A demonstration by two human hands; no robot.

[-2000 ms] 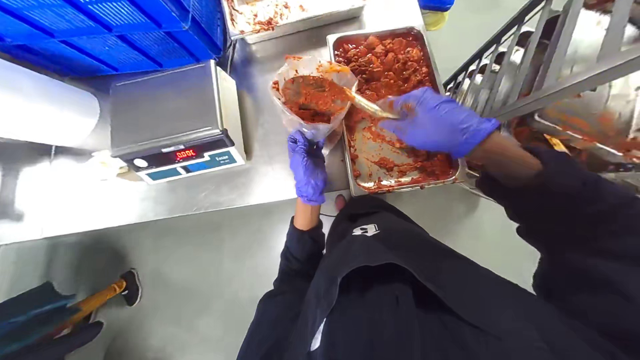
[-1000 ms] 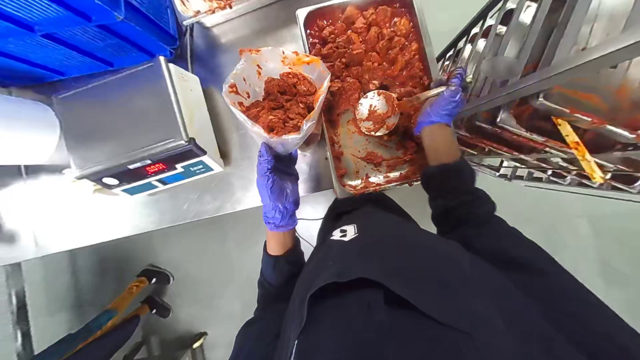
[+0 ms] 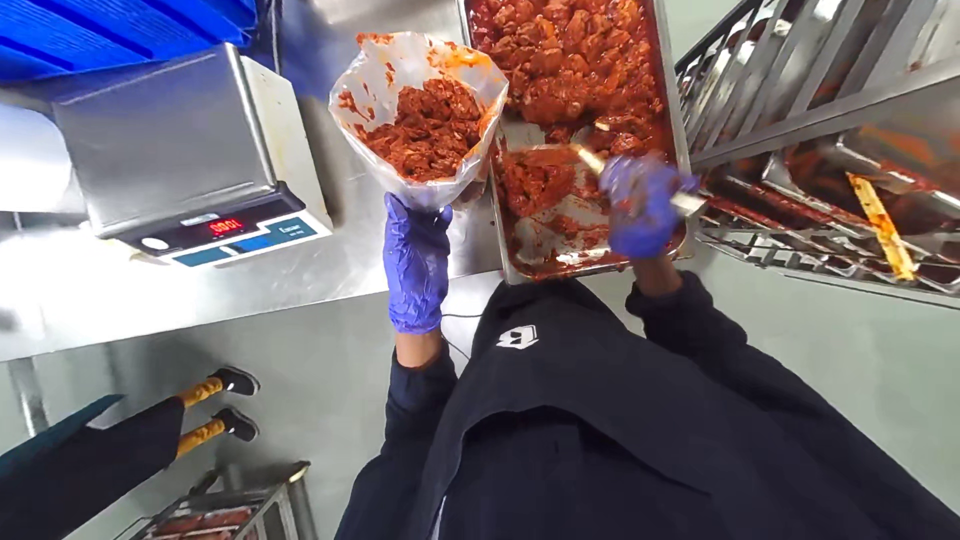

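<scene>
My left hand (image 3: 417,264), in a purple glove, grips the lower part of a clear plastic bag (image 3: 379,161). The bag stands open at the top, smeared red inside, and holds chunks of red sauced meat (image 3: 431,127). Blurred by motion, my gloved right hand (image 3: 643,204) is closed on the handle of a scoop (image 3: 591,159) over the front part of a metal tray (image 3: 679,127). The scoop's head is down among the red meat and hard to make out. More sauced meat (image 3: 570,60) fills the tray's far part, while its near part shows smeared metal.
A bench scale (image 3: 169,142) with a lit red display stands left on the steel table (image 3: 330,262), below blue plastic crates (image 3: 120,30). Metal racks with trays (image 3: 817,135) are at the right. Another person's legs (image 3: 202,412) and a cart (image 3: 247,510) show at lower left.
The scoop and my right hand have moved toward the tray's near part. Two seconds ago the scoop's head was at the bag's mouth; now it is in the tray. My left hand still holds the bag.
</scene>
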